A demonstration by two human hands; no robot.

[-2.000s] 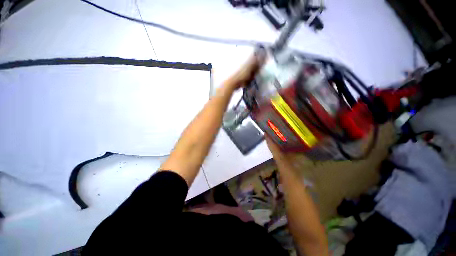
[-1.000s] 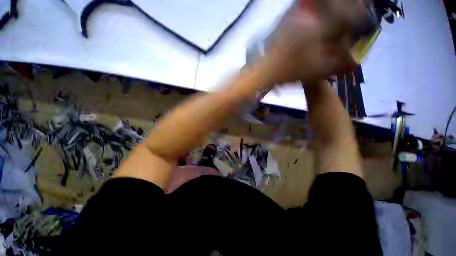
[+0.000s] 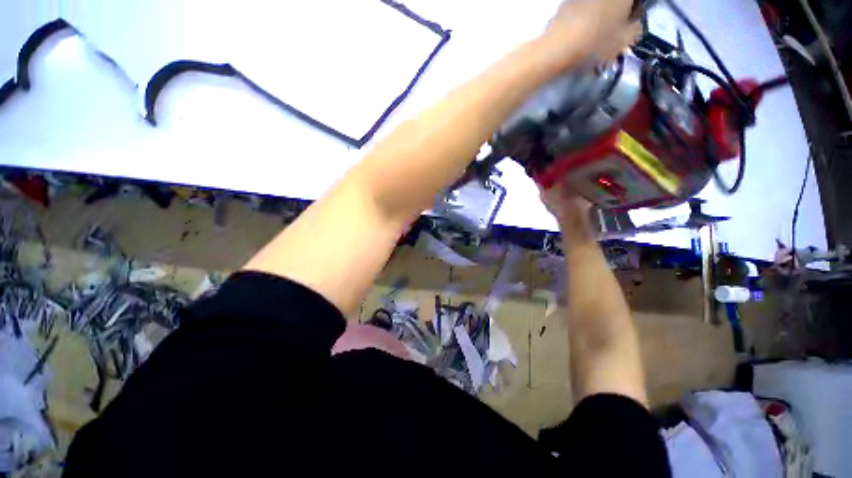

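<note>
The straight-knife cutting machine, with a red and silver motor and a yellow label, is tilted over the table's near edge. My left hand is closed on its upper part, partly cut off by the top edge. My right hand is against the motor's near lower side, its fingers hidden behind the motor. The grey metal base plate shows blurred below left of the motor. White-topped panels with dark cut edges, some curved, lie to the left.
A black cable loops around the motor. Dark strips lie at the table's near edge. Scraps cover the brown floor. A metal post stands at the right edge, above pale cloth.
The view has swung; the panels now show higher and the floor shows more. The machine, blurred and largely covered by my hands a second ago, now shows clearly, still between my hands.
</note>
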